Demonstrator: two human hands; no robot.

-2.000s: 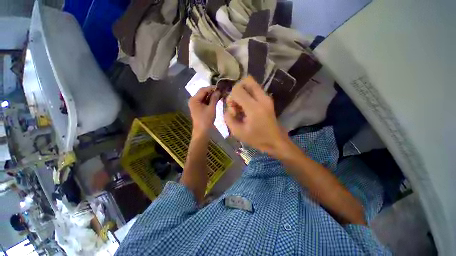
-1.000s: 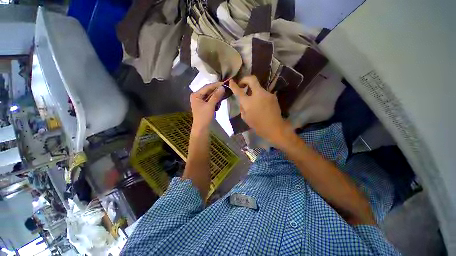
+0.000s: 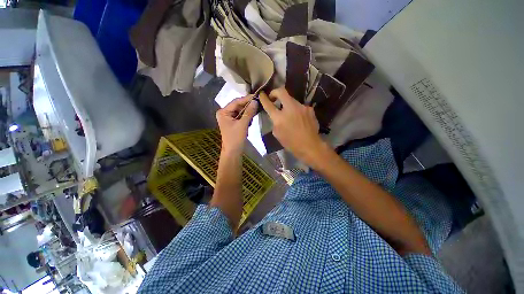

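Note:
A curved beige piece [image 3: 248,62] stands up like a loop at the front of a layered pile of beige cloth with dark brown bands [image 3: 297,72]. My left hand [image 3: 235,122] pinches the seam edge at the piece's lower end between thumb and fingers. My right hand [image 3: 292,119] is just beside it, its fingertips at the same seam where they meet the cloth. Whether a small tool or thread is in the right fingers cannot be told.
A second bundle [image 3: 175,51] of beige and brown parts hangs at the upper left. A yellow crate [image 3: 215,155] stands below my left forearm. A white bin [image 3: 95,86] and blue bin [image 3: 109,34] are at the left. A large pale table [image 3: 459,74] curves along the right.
My right hand was raised and turned beside the seam two seconds ago; it has come to the cloth edge. The curved piece stands more open. A reddish bit seen at the fingertips one second ago no longer shows.

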